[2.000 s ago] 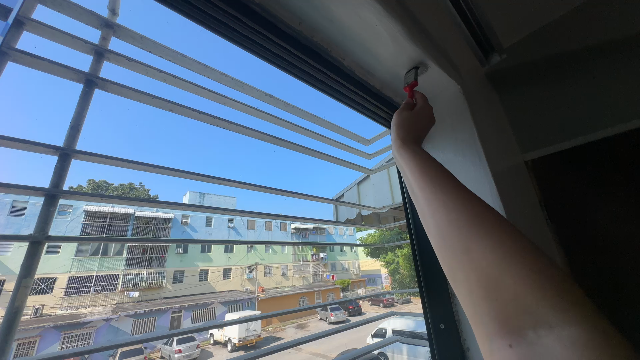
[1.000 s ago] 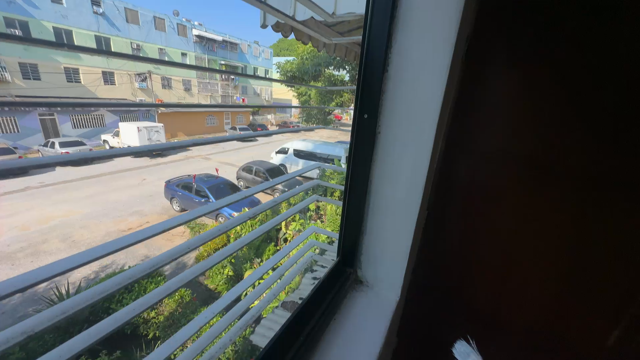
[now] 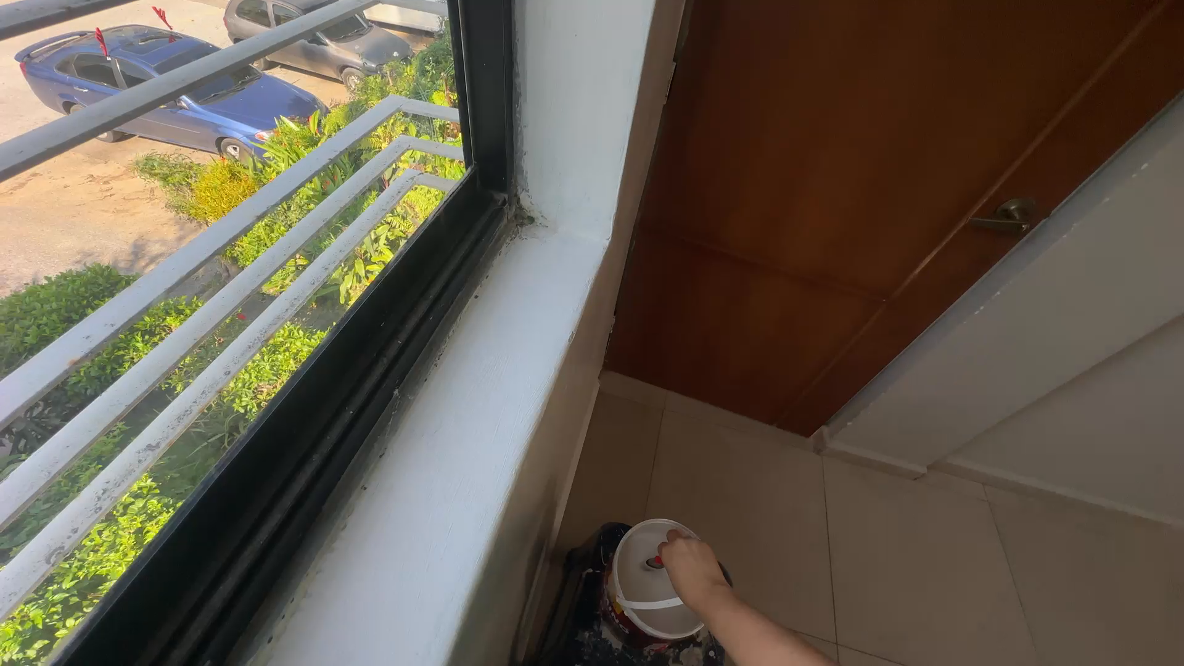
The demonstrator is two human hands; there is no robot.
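Note:
My right hand [image 3: 692, 569] reaches down from the lower right over a white plastic paint bucket [image 3: 638, 592]. Its fingers are closed on the red handle of a paintbrush [image 3: 657, 561], whose lower end is down inside the bucket. White paint shows within the rim, and a white bail handle crosses the bucket's near side. The bucket stands on a dark, paint-spattered support whose kind I cannot tell. My left hand is out of view.
A white-painted window sill [image 3: 462, 444] runs beside the black window frame [image 3: 370, 370]. Outside are pale metal bars [image 3: 231, 277], shrubs and a blue car [image 3: 176, 88]. A brown wooden door [image 3: 814, 166] with a metal handle [image 3: 1008, 215] stands beyond the tiled floor [image 3: 740, 481].
My right hand, earlier raised with the red-handled brush at the top of the window recess, is now down at the bucket. The view has swung down and right.

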